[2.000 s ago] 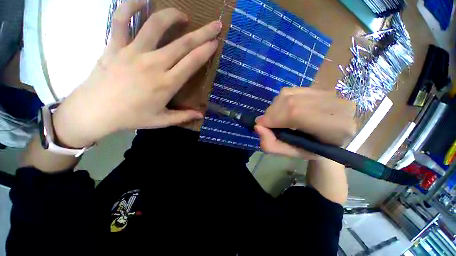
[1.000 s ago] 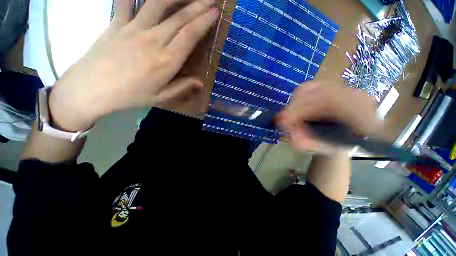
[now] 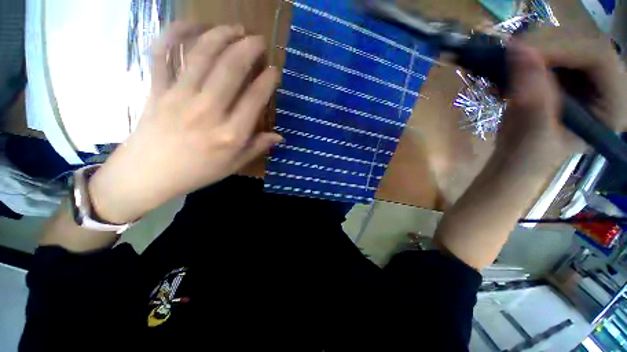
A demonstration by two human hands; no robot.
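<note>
A blue solar cell piece (image 3: 330,117) with silvery parallel lines lies flat on the brown tabletop. Thin connecting wires (image 3: 410,79) cross the lines near its right side. My left hand (image 3: 213,103) rests at the cell's left edge, fingers spread, its thumb tip at the edge; I see nothing held in it. My right hand (image 3: 550,89), blurred, grips the black soldering iron (image 3: 481,62). The iron's blurred front end is over the cell's far right part. The exact tip position is unclear.
Short tabbing ribbons (image 3: 481,106) lie in a loose silver pile right of the cell, partly behind my right hand. A bright white sheet (image 3: 89,69) and long silver ribbons (image 3: 146,41) are at left. A red container (image 3: 599,230) is at the right edge.
My right hand and the iron have moved away from the cell's near end, up and right to its far end. My left hand has shifted slightly down in the view, and its fingers are more bent.
</note>
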